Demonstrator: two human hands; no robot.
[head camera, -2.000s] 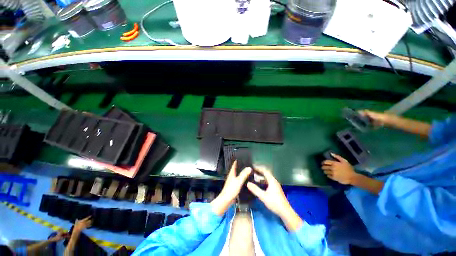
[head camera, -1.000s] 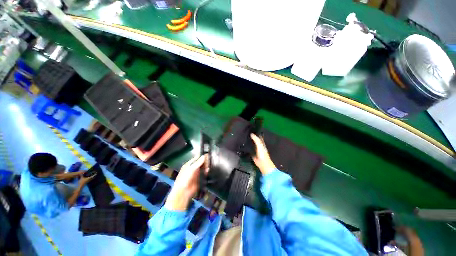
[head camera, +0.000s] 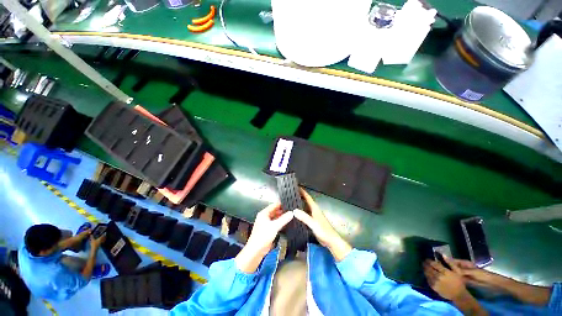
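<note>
My left hand (head camera: 267, 227) and my right hand (head camera: 317, 223) together hold a dark ribbed block (head camera: 288, 190), perhaps a stack of thin slotted pieces, upright close to my body. Its lower part is partly hidden by my fingers. A black pocketed tray (head camera: 351, 176) lies just beyond it on the green surface. A white slotted housing (head camera: 281, 155) lies at the tray's left end.
Stacked black trays (head camera: 140, 143) with an orange-red sheet (head camera: 196, 180) lie left. Dark weight blocks (head camera: 163, 224) line the blue floor. A person (head camera: 46, 265) crouches lower left. Another person's hands (head camera: 453, 278) work at right near a dark case (head camera: 476, 241). A metal can (head camera: 484, 52) stands on the shelf.
My left hand no longer holds the separate flat piece. My right hand has come back from the tray. Both hands now hold the ribbed block, and the white housing shows on the tray.
</note>
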